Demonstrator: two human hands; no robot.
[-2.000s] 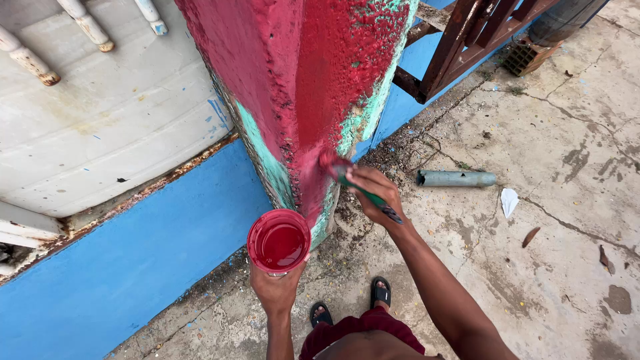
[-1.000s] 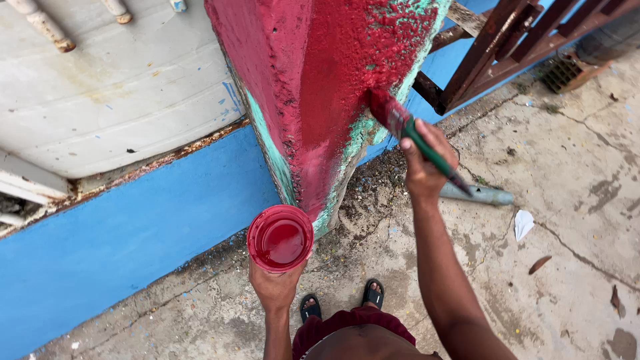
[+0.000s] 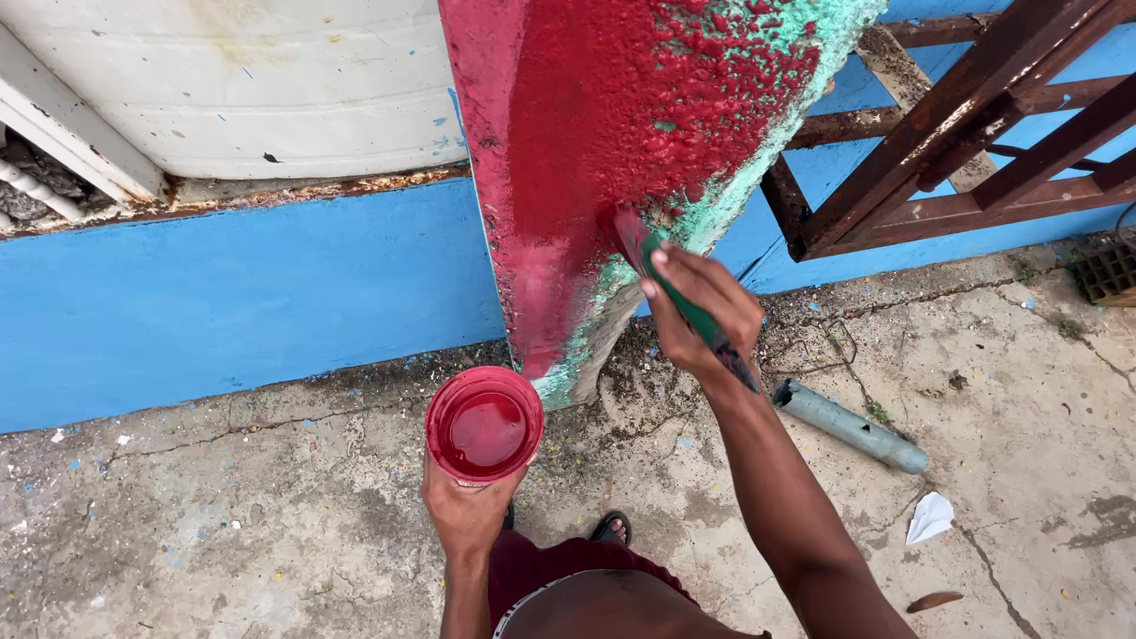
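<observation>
My left hand (image 3: 472,508) grips a tub of red paint (image 3: 485,426) from below and behind, just under the foot of a rough masonry pillar (image 3: 568,133). A paintbrush with a green handle (image 3: 688,306) is in my right hand (image 3: 710,311), its red-wet bristles touching the pillar's front face near the right corner. Fresh deep red covers much of that face; the left face is pinker. Turquoise paint (image 3: 723,209) shows along the right edge and at the bottom. The brush and the hand are slightly blurred.
A blue wall base (image 3: 248,302) runs behind the pillar, with a white panel (image 3: 311,89) above it. At right stands a rusty metal gate (image 3: 932,142). On the cracked concrete floor (image 3: 266,524) lie a grey-green pipe (image 3: 852,426), a white scrap (image 3: 930,517) and a brown leaf (image 3: 934,602).
The brush has moved from low on the pillar to its right edge, then down a little along that side. The tub stays in my left hand. The view has shifted.
</observation>
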